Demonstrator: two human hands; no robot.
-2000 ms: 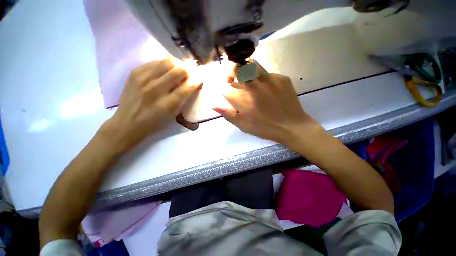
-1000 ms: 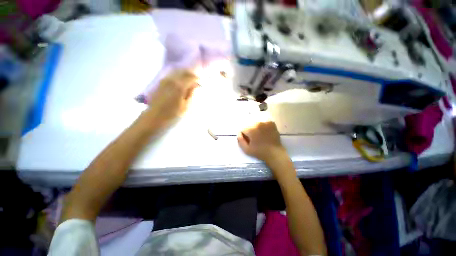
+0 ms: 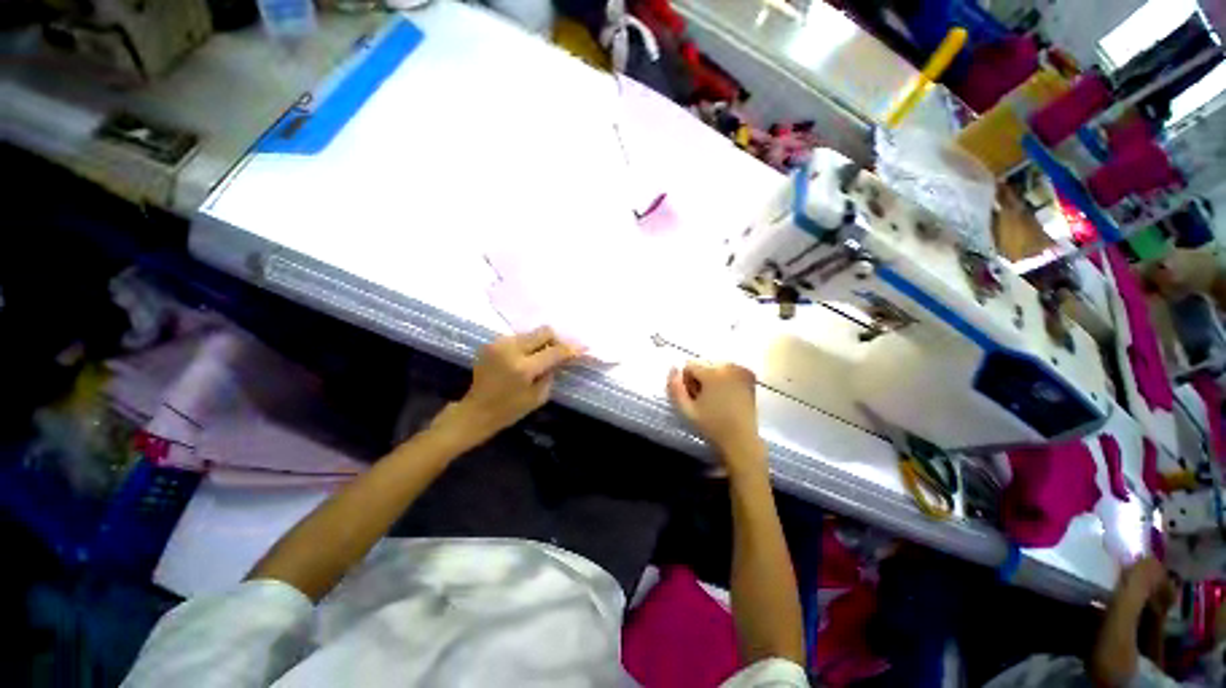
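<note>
A pale pink fabric panel [image 3: 538,289] lies on the white table left of the sewing machine [image 3: 928,336], partly washed out by glare. A small magenta patch shows on fabric farther back. My left hand [image 3: 514,383] is at the table's front edge, with thumb and fingers closed on the near edge of the pale panel. My right hand [image 3: 719,403] is to its right, in front of the machine's needle area [image 3: 783,293]. Its fingers are curled; whether they hold anything is unclear.
Scissors with yellow-orange handles [image 3: 925,487] lie right of my right hand, near magenta fabric [image 3: 1049,491]. A blue strip [image 3: 347,92] is at the table's left end. Pale panels [image 3: 222,403] lie below the table at left. Another person's hand [image 3: 1143,585] shows at lower right.
The view has swung and widened. My left hand has come back from the far fabric to the front edge with the pale panel. My right hand has moved away from the needle area.
</note>
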